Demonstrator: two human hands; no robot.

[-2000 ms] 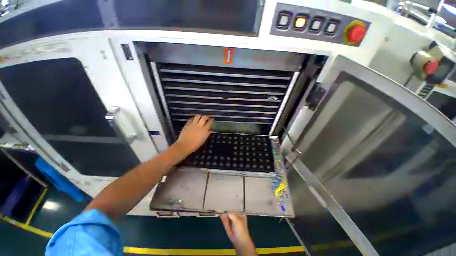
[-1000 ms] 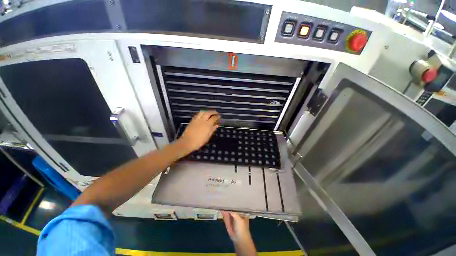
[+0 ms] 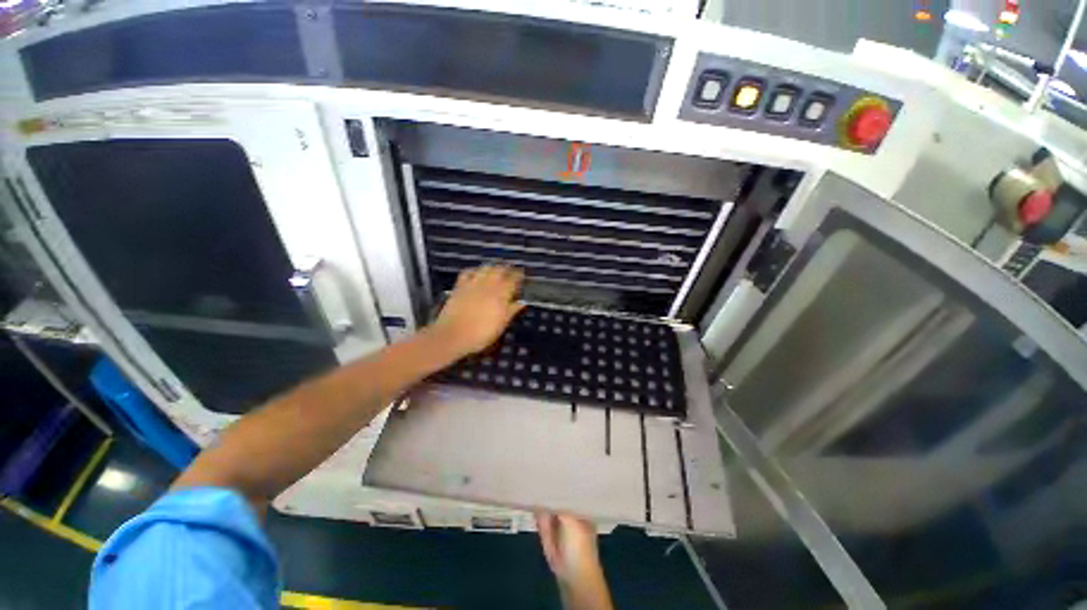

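Observation:
A flat silver-grey tray plate (image 3: 501, 447) sticks out of the tray feeder magazine (image 3: 572, 232). A black component tray (image 3: 596, 355) with a grid of pockets lies on its back part. My left hand (image 3: 479, 310) lies over the tray's back left corner, fingers toward the magazine slots; whether they grip anything is hidden. My right hand (image 3: 569, 542) holds the plate's front edge from below, its fingers mostly hidden under the plate.
The tray feeder door (image 3: 906, 381) stands open on the right. A closed door with a silver handle (image 3: 322, 298) is on the left. Above right are control buttons (image 3: 764, 98), one lit yellow, and a red emergency stop (image 3: 868, 122). A yellow line crosses the green floor.
Two seconds ago the plate under the tray had coloured stickers at its right; now it shows dark slots there. Both hands keep nearly the same places. The view has shifted slightly.

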